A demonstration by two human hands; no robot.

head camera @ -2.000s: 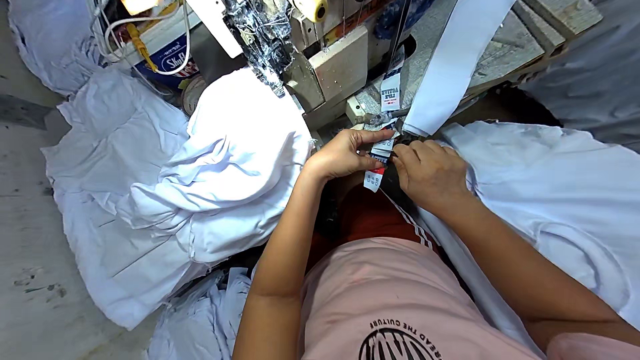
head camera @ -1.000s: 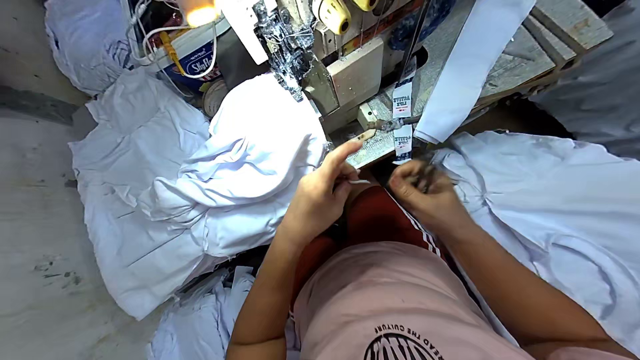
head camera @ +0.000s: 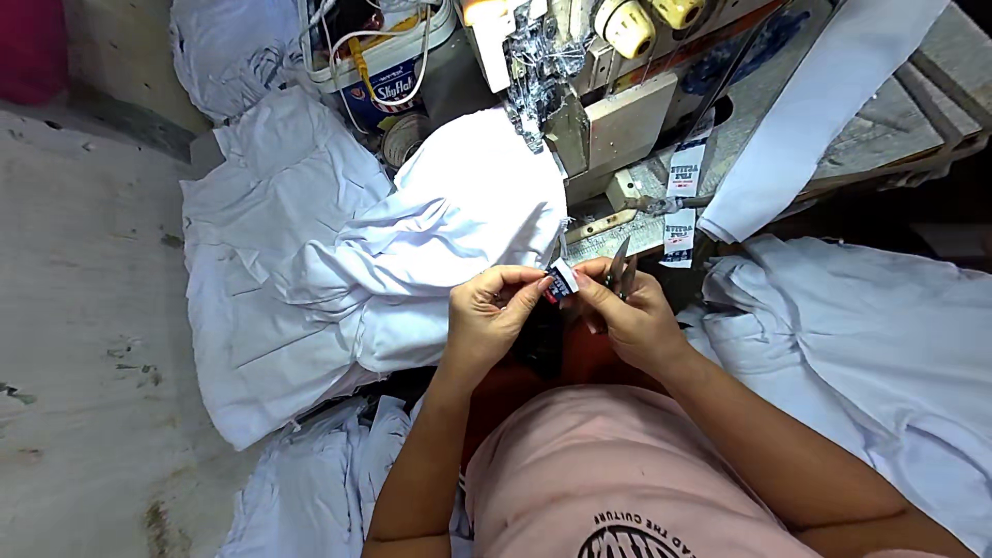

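Observation:
A small cloth label (head camera: 561,280), dark blue, white and red, is pinched between both my hands. My left hand (head camera: 496,314) grips its left edge with thumb and forefinger. The right edge is between the thumb and forefinger of my right hand (head camera: 632,314), which also holds small metal thread snips (head camera: 621,271), their blades pointing up past the fingers. Beyond my right hand, a strip of printed labels (head camera: 680,209) hangs over the edge of the sewing machine's table. White fabric (head camera: 465,209) lies bunched beside my left hand, up against the machine (head camera: 632,128).
More white garments (head camera: 860,341) are piled at the right, and others (head camera: 310,480) lie low at the left. A wide white fabric band (head camera: 821,116) crosses the worn table (head camera: 883,128). A plastic tub (head camera: 380,85) with cables stands behind the bunched fabric.
My hands were apart one second ago and are now together at the small label. Two seconds ago both hands were at the label strip, which now hangs free of them.

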